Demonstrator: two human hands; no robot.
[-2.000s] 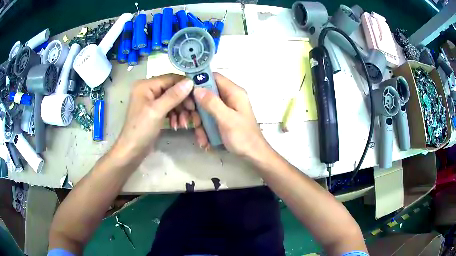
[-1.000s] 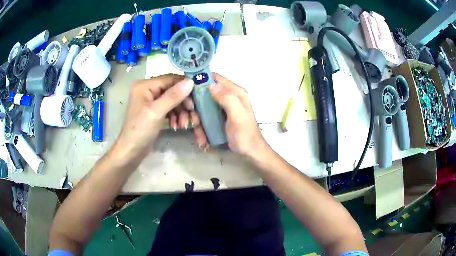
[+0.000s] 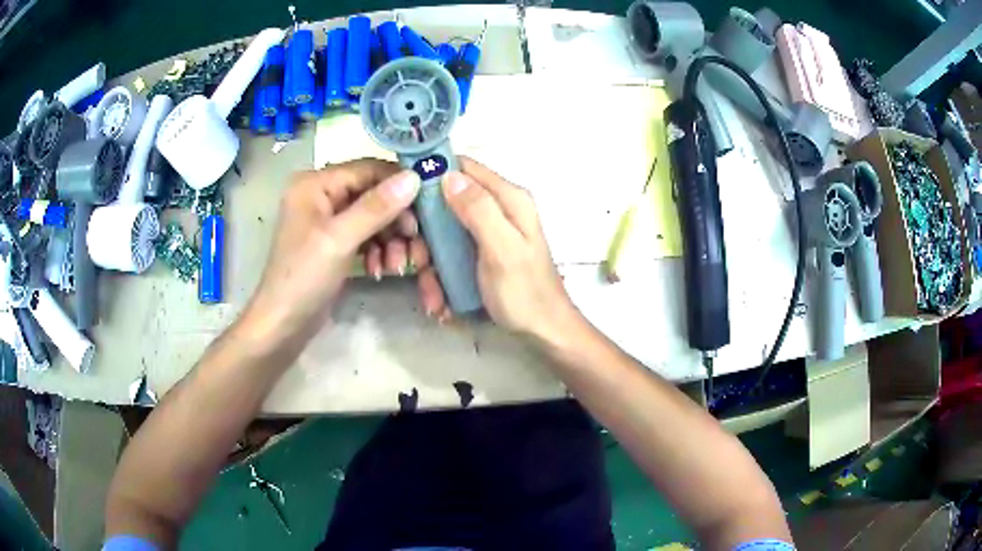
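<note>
A grey fan housing (image 3: 452,253) is held upright over the bench, its round spoked head (image 3: 410,106) away from me and its handle towards me. A small dark switch plate (image 3: 431,167) with light marks sits just below the head. My left hand (image 3: 350,221) holds the housing from the left, thumb beside the plate. My right hand (image 3: 501,242) holds the handle from the right, thumb just below the plate. Fingertips show left of the handle; parts of the fingers behind it are hidden.
Blue cells (image 3: 336,65) lie at the back, fan units (image 3: 199,140) at the left. A black screwdriver (image 3: 702,226) with its cord and a thin yellowish stick (image 3: 621,245) lie at the right. Beyond are grey housings (image 3: 830,291) and a cardboard box (image 3: 896,215) of circuit boards.
My right thumb has moved from on the upper handle, over to its right edge, then back up to just below the plate. The housing and my left hand have hardly moved.
</note>
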